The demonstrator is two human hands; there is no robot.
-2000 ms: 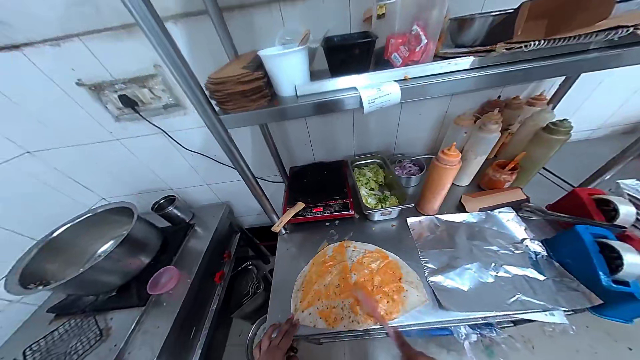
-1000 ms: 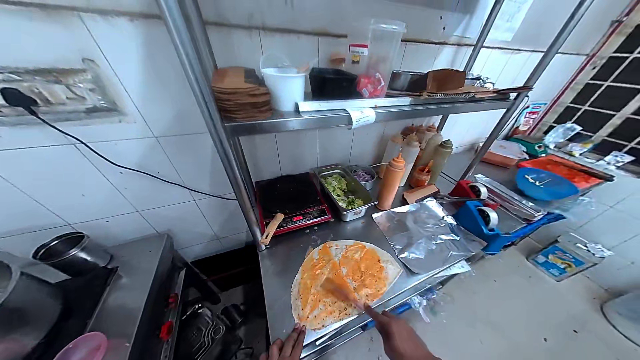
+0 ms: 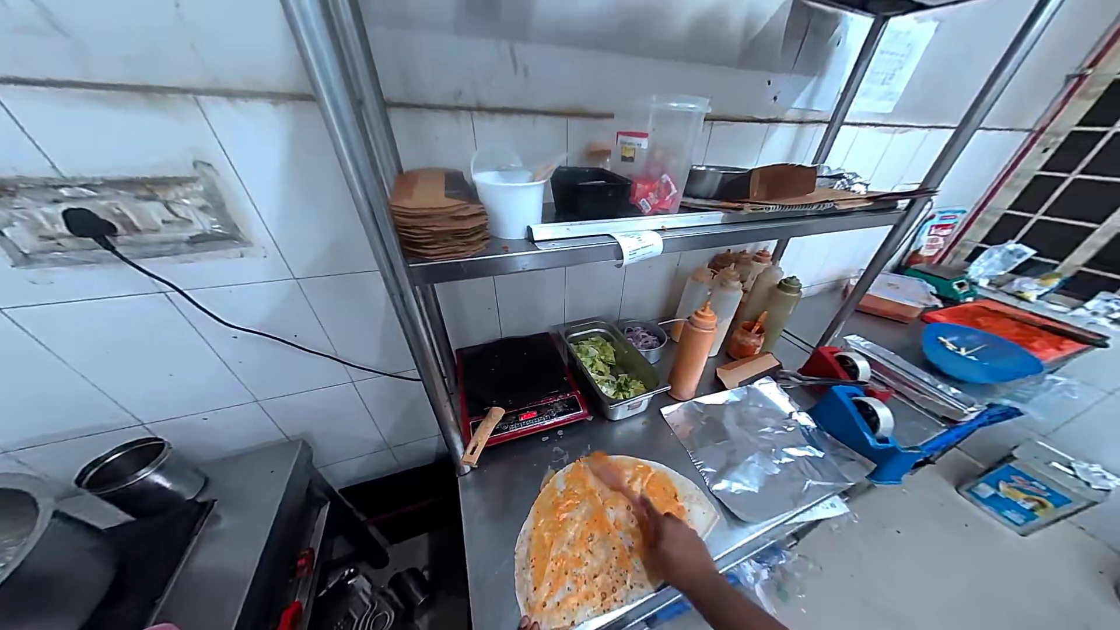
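Observation:
A large round flatbread (image 3: 595,551) smeared with orange sauce lies on the steel counter. My right hand (image 3: 678,547) is closed around a spreading tool (image 3: 617,481), blurred, whose far end is on the sauce near the bread's upper edge. Only the fingertips of my left hand (image 3: 528,623) show, at the bread's lower left edge; the rest is out of frame. Sheets of aluminium foil (image 3: 761,446) lie to the right of the bread. Behind it stand a steel tray of chopped lettuce (image 3: 612,367), a small bowl of chopped onion (image 3: 644,338) and an orange squeeze bottle (image 3: 694,352).
A black and red induction cooktop (image 3: 516,381) sits at the back left, a wooden handle (image 3: 484,436) at its front corner. A steel shelf (image 3: 525,261) spans above the counter. Blue tape dispenser (image 3: 866,429) stands at right. A large pot (image 3: 52,551) is at far left.
My right hand has moved the spreading tool from the middle of the bread toward its upper edge. Less of my left hand shows than one second ago. The view has swung right.

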